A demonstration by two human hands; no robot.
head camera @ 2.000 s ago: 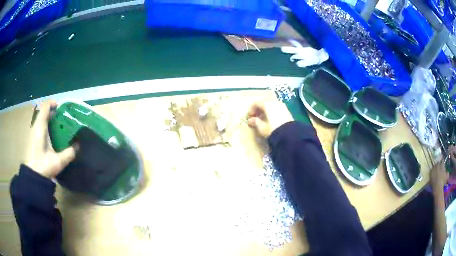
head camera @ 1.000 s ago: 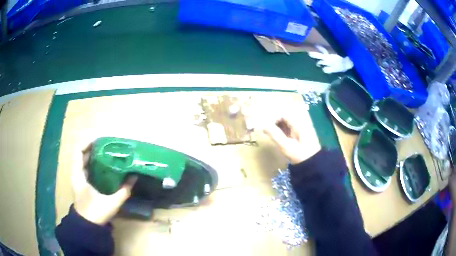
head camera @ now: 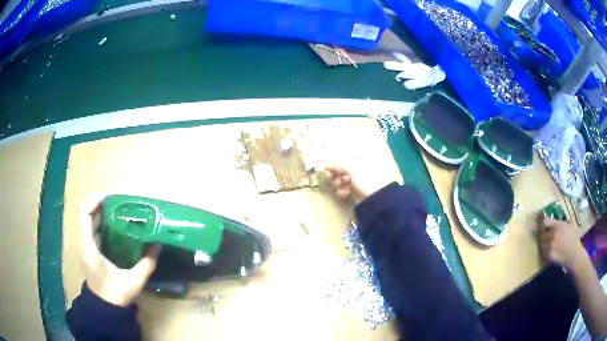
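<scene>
My left hand (head camera: 114, 270) grips the rounded end of a glossy green housing (head camera: 174, 230), thumb over its edge. The housing lies tilted above the cardboard mat (head camera: 100, 163), raised green section up, dark recess towards me. My right hand (head camera: 342, 183) is at the right edge of the brown cardboard block (head camera: 278, 163), fingers bent together; whether they hold a small piece cannot be told. A small whitish round piece (head camera: 286, 144) stands on the block. Silver fittings (head camera: 363, 280) lie in a loose pile below my right forearm, partly hidden by the sleeve.
Three green housings (head camera: 484, 200) lie at the right. Another person's hand (head camera: 558, 241) holds a green item at the far right. Beyond the pale rail (head camera: 219, 110) are a blue bin (head camera: 293, 23), a white glove (head camera: 414, 72) and a blue tray of metal parts (head camera: 482, 60).
The housing in my left hand has turned from upright to lying lengthwise. My right hand has moved back towards the block. Another person's hand now covers the place of the rightmost housing.
</scene>
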